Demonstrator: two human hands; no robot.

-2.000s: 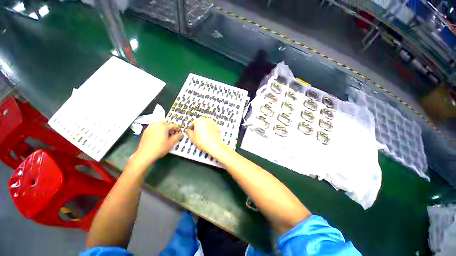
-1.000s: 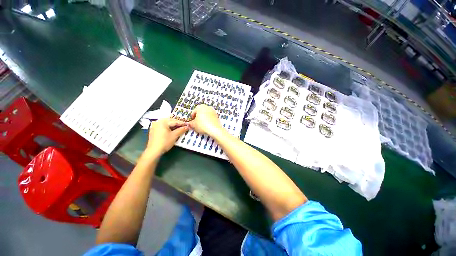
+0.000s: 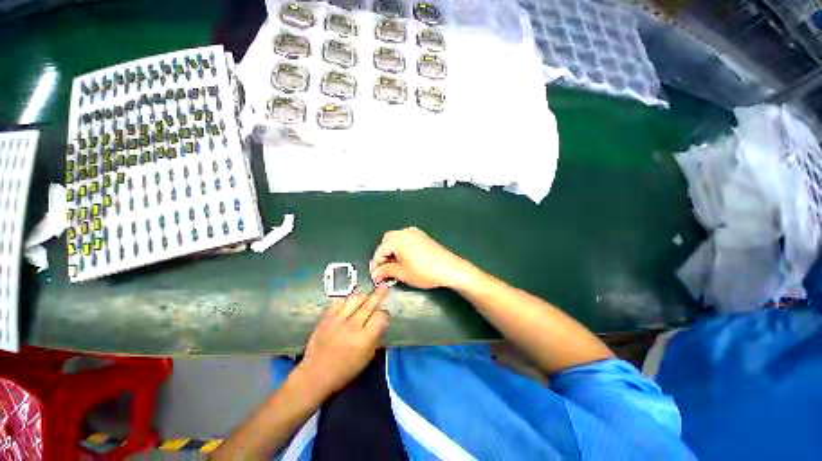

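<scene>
My left hand [image 3: 347, 335] is near the bench's front edge, its fingertips meeting those of my right hand [image 3: 410, 259]. A small light piece shows between the fingertips; most of it is hidden, so I cannot tell what it is. A silver rounded-square watch case frame [image 3: 341, 279] lies flat on the green mat, just left of my fingers. The white parts board [image 3: 171, 252], with rows of tiny dark and yellow parts, lies to the left. The blister tray [image 3: 311, 54] behind holds rows of metal frames on a white liner [image 3: 406, 162].
A white spare board [image 3: 13, 225] is cut off at the left edge. A tape scrap [image 3: 275, 234] lies beside the parts board. An empty pocketed tray [image 3: 595, 45] is at the back, and layered white liners [image 3: 753, 198] at the right. A blue sleeve or garment [image 3: 748, 378] is at lower right.
The view has turned right and down. Both hands have left the parts board and now meet over the mat near the front edge. A frame now shows lying beside them.
</scene>
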